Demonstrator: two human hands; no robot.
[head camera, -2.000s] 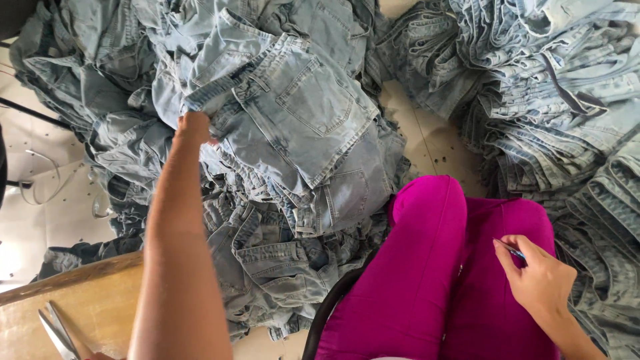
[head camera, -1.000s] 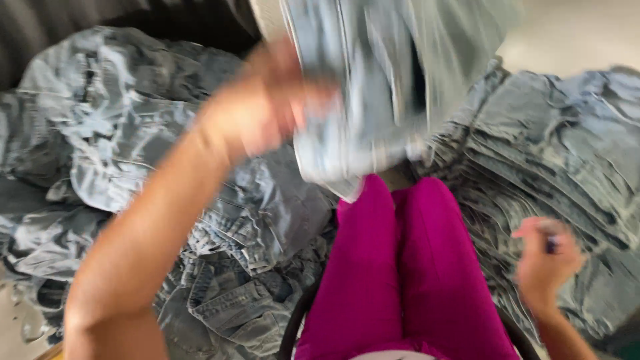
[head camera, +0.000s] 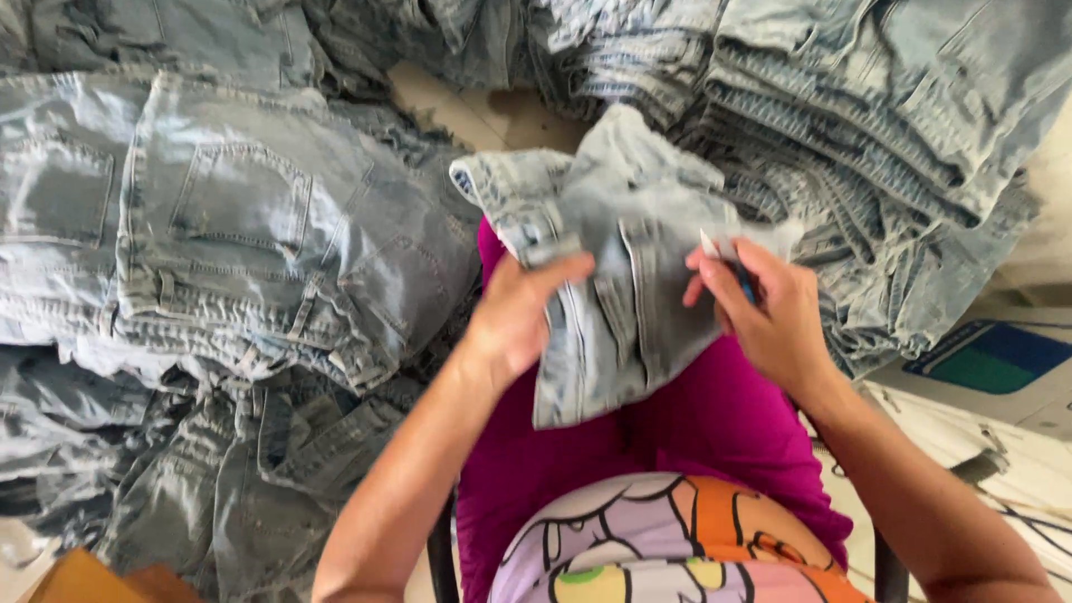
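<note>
A light blue denim garment (head camera: 615, 293) lies across my lap, over magenta trousers (head camera: 712, 419). My left hand (head camera: 523, 314) grips it near its waistband, thumb on top and fingers partly hidden beneath the cloth. Above the garment's right side, my right hand (head camera: 758, 306) has its fingers closed around a small tool (head camera: 710, 244) with a pale pointed tip and a bluish part; its exact kind cannot be told. Whether that hand also touches the denim is unclear.
Heaped denim garments (head camera: 234, 226) lie at the left. Folded denim (head camera: 846, 126) is stacked at the right. A wooden edge (head camera: 79, 582) shows at bottom left, and a bag or sack with a blue and green print (head camera: 997, 356) at right.
Two seconds ago my left hand was on the left heap; now it holds a garment over my lap. My right hand has come in from the right, beside the garment. The view has shifted.
</note>
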